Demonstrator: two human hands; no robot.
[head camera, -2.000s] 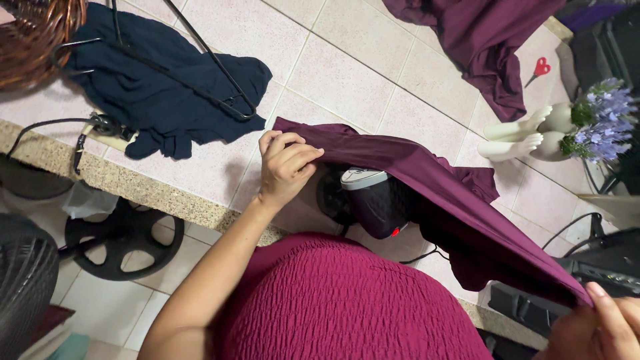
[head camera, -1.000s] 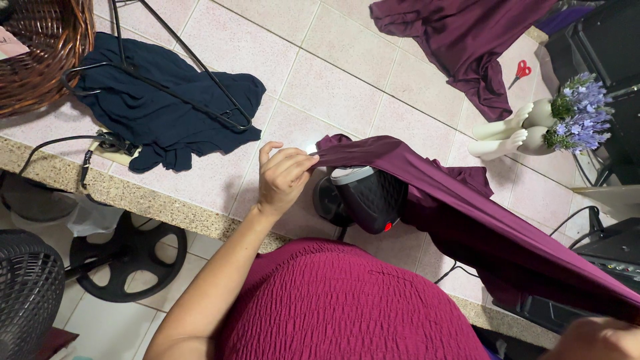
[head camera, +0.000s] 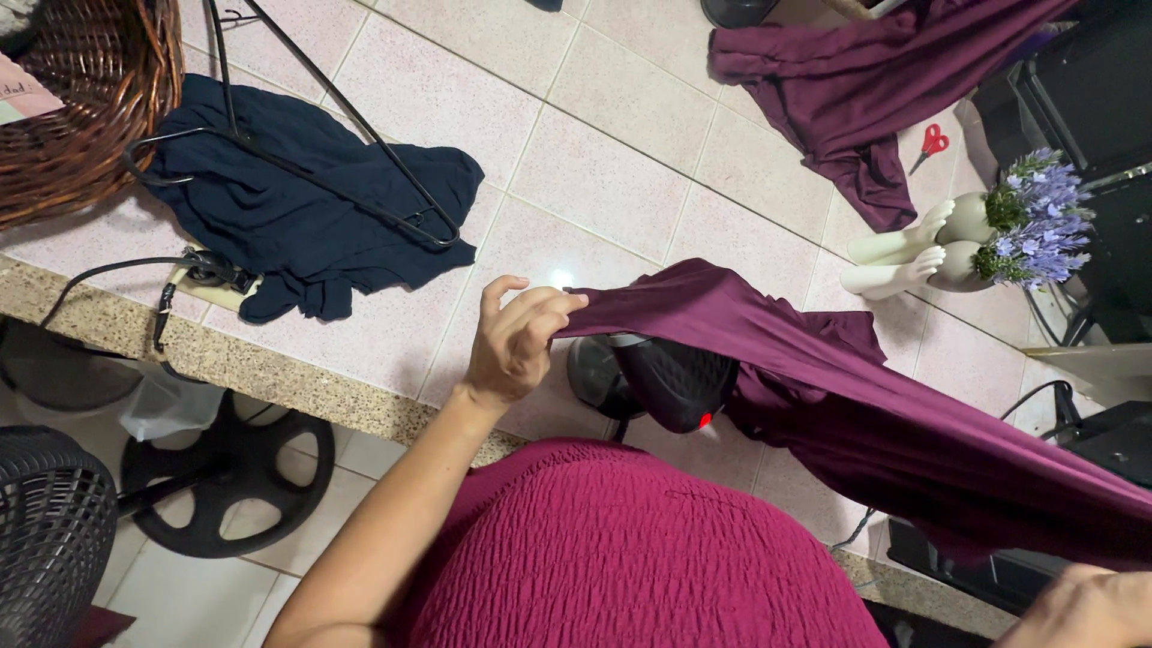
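Observation:
My left hand (head camera: 517, 337) pinches one edge of a dark purple cloth (head camera: 810, 360) between thumb and fingers. The cloth is pulled taut and slopes over a black device (head camera: 679, 382) with a red light, which stands on a dark round base at the counter's near edge; its top is covered. My right hand (head camera: 1089, 607) is at the lower right corner, partly out of view, just below the cloth's far end; its fingertips are hidden, so its hold cannot be seen.
A black clothes hanger (head camera: 297, 171) lies on navy fabric (head camera: 342, 180) beside a wicker basket (head camera: 99, 126). More purple cloth (head camera: 837, 99), red-handled scissors (head camera: 931, 144) and foot-shaped planters (head camera: 900, 270) with purple flowers are at the back right. A black fan (head camera: 49, 531) stands at lower left.
My right hand has moved down and right towards the corner of the view, and the cloth stretches farther right. My left hand still holds its edge.

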